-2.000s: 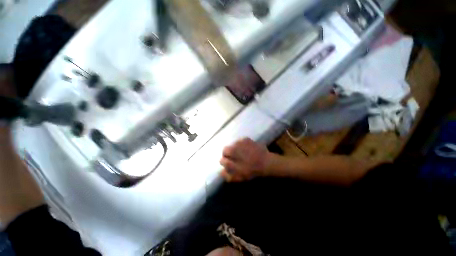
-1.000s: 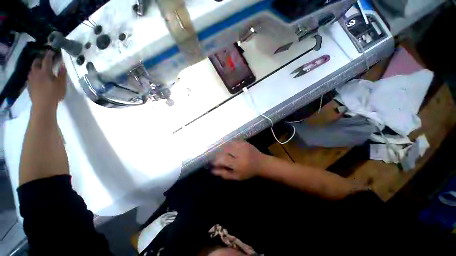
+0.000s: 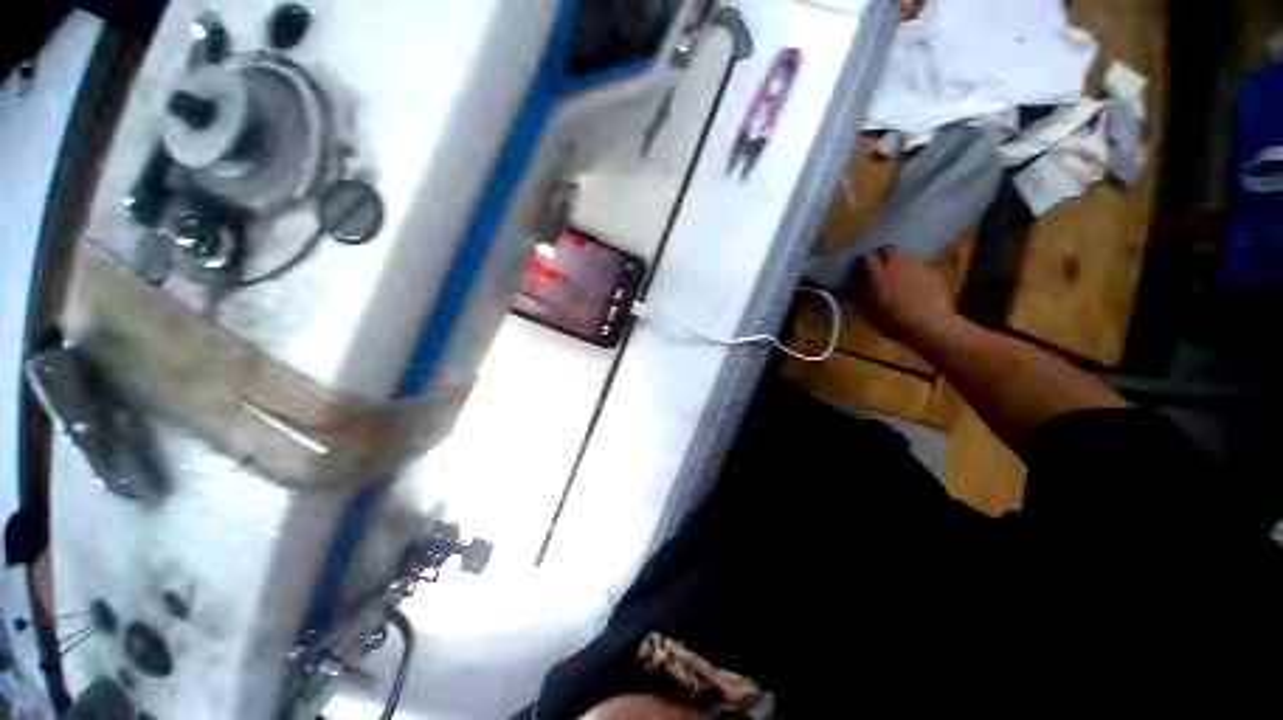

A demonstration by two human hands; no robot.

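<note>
My right hand [image 3: 905,298] is below the table's front edge at the right, with its fingers at the lower edge of a grey cloth piece [image 3: 940,197]. Whether the fingers grip the cloth cannot be told. White cloth pieces [image 3: 985,63] and small offcuts [image 3: 1076,155] lie above and beside it on wooden boards. My left hand is out of the picture.
The sewing machine head [image 3: 422,197] fills the left. A phone [image 3: 580,286] with a white cable and pinkish-purple thread snips [image 3: 767,113] lie on the white table [image 3: 690,408]. The cable loops over the table edge. Wooden boards [image 3: 1090,281] are at the right.
The view has turned and shifted right. My right hand has moved from the table's front edge to the grey cloth. My left hand, earlier at the machine's left end, has left the picture.
</note>
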